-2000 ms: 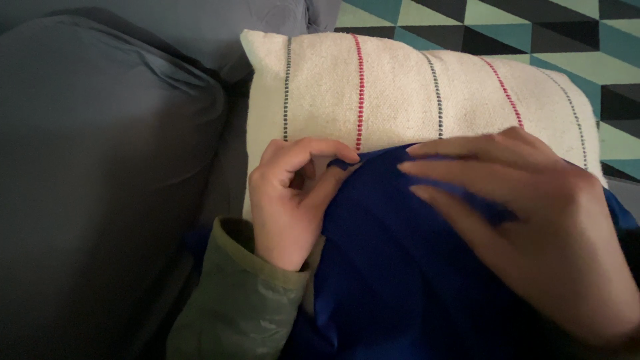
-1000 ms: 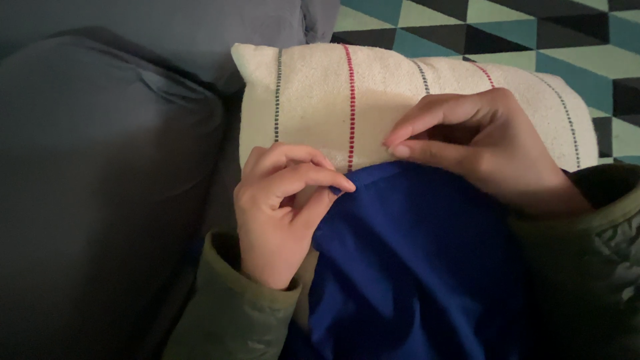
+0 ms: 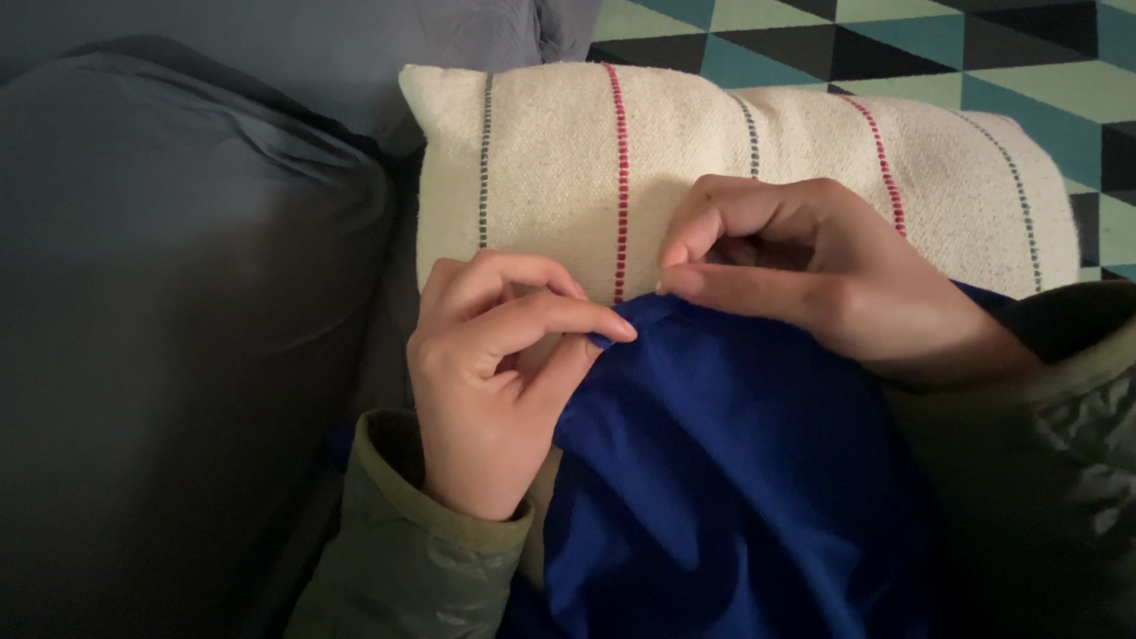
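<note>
A blue cloth lies draped over the near side of a cream woven cushion with red and dark stitched stripes. My left hand pinches the upper left edge of the cloth between thumb and index finger. Just right of it, at the cloth's top edge, my right hand has thumb and index fingertips pressed together. A tiny pale tip shows below those fingertips; what it belongs to is too small to tell. Whether the right fingertips also touch the cloth is unclear.
Dark grey upholstery fills the left side, with more grey fabric behind the cushion. A rug with teal, black and pale green triangles lies beyond the cushion. Both forearms wear green quilted sleeves.
My right hand was blurred with its fingers apart over the cloth, then came to a pinch above its edge; it now sits lower, at the edge. My left hand keeps its pinch.
</note>
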